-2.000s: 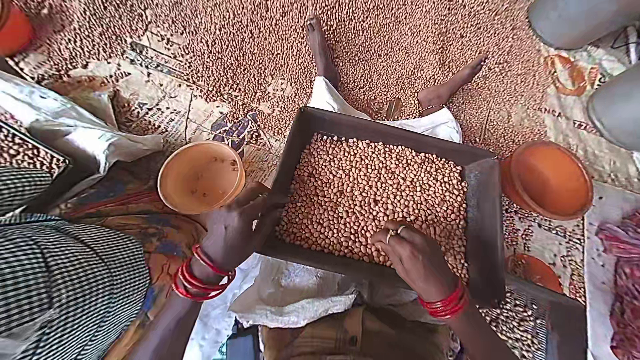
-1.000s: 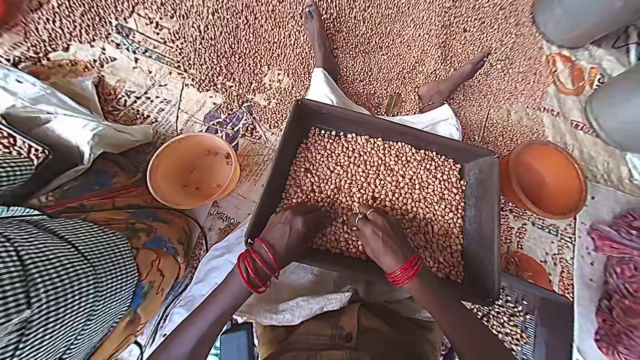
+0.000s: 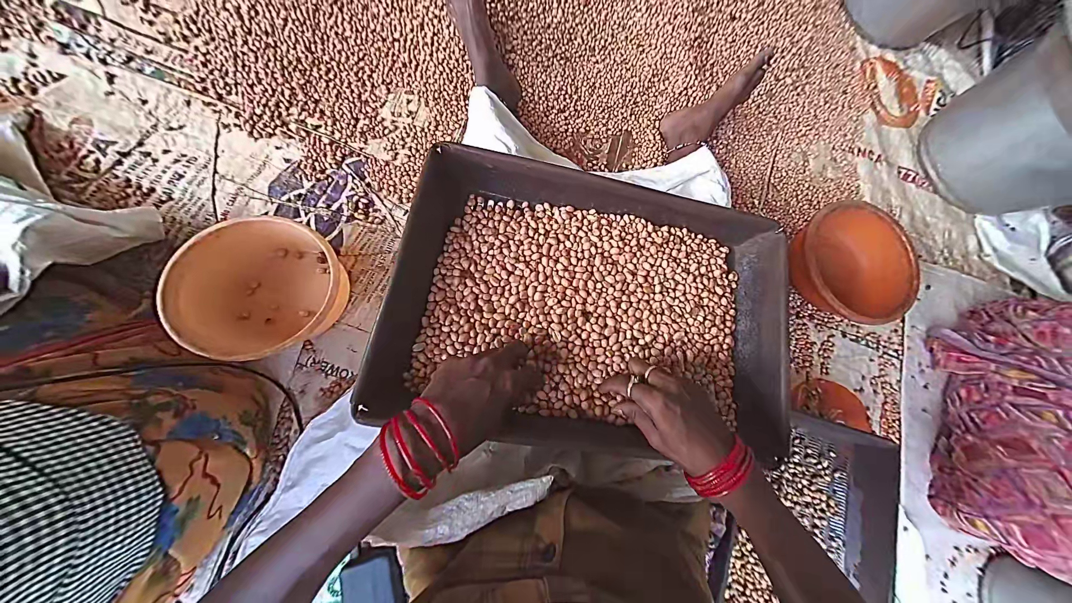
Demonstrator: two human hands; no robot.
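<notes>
A dark rectangular tray [image 3: 762, 335] lies tilted across my lap, with a layer of reddish-brown nuts or beans [image 3: 578, 276] in it. My left hand [image 3: 481, 389], with red bangles at the wrist, rests in the near left part of the layer, fingers bent down among the pieces. To its right, my right hand [image 3: 670, 410], wearing rings and red bangles, touches the pieces near the tray's front edge. Whether either hand pinches a piece cannot be told, as the fingertips are partly hidden.
An orange plastic bowl [image 3: 251, 289] with a few pieces stands left of the tray, a deeper orange one [image 3: 863, 260] right. Below right is a second tray [image 3: 871, 502]. Loose pieces [image 3: 335, 67] cover the floor sheet beyond my feet. Grey containers [image 3: 1005, 126] stand at the upper right.
My left hand has moved from the tray's left rim into the pieces, beside my right hand. The view has shifted somewhat.
</notes>
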